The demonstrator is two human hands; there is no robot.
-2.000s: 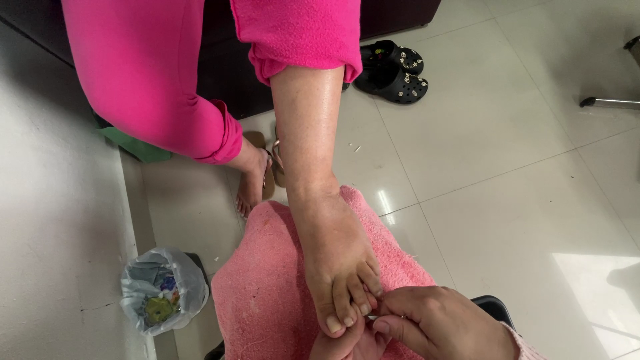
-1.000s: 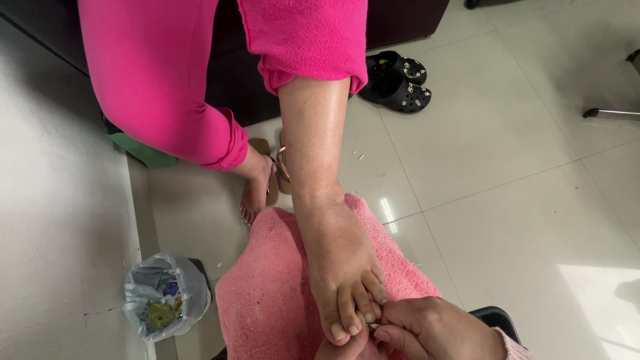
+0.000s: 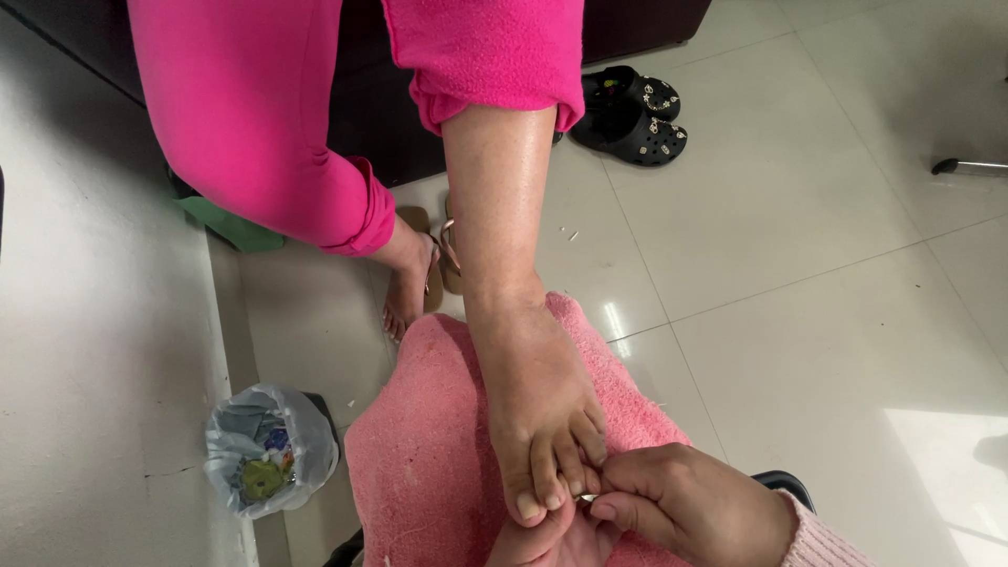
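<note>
Another person's bare foot (image 3: 535, 378) rests on a pink terry towel (image 3: 417, 449), its toes toward the bottom of the view. My left hand (image 3: 555, 535) is under the toes, its thumb against the tips of the smaller ones. From the right, my right hand (image 3: 685, 496) pinches a small shiny metal tool (image 3: 587, 498) between thumb and forefinger at the outer toes. Most of the tool is hidden by my fingers, so its kind cannot be told.
A lined waste bin (image 3: 315, 465) stands at lower left beside the wall. The person's other foot (image 3: 409, 291) is by tan flip-flops (image 3: 433, 295). Black clogs (image 3: 642, 130) lie on the tiled floor (image 3: 787, 236). A chair leg (image 3: 972, 168) shows at right.
The foot stays on the towel, and both my hands remain at its toes with only small shifts.
</note>
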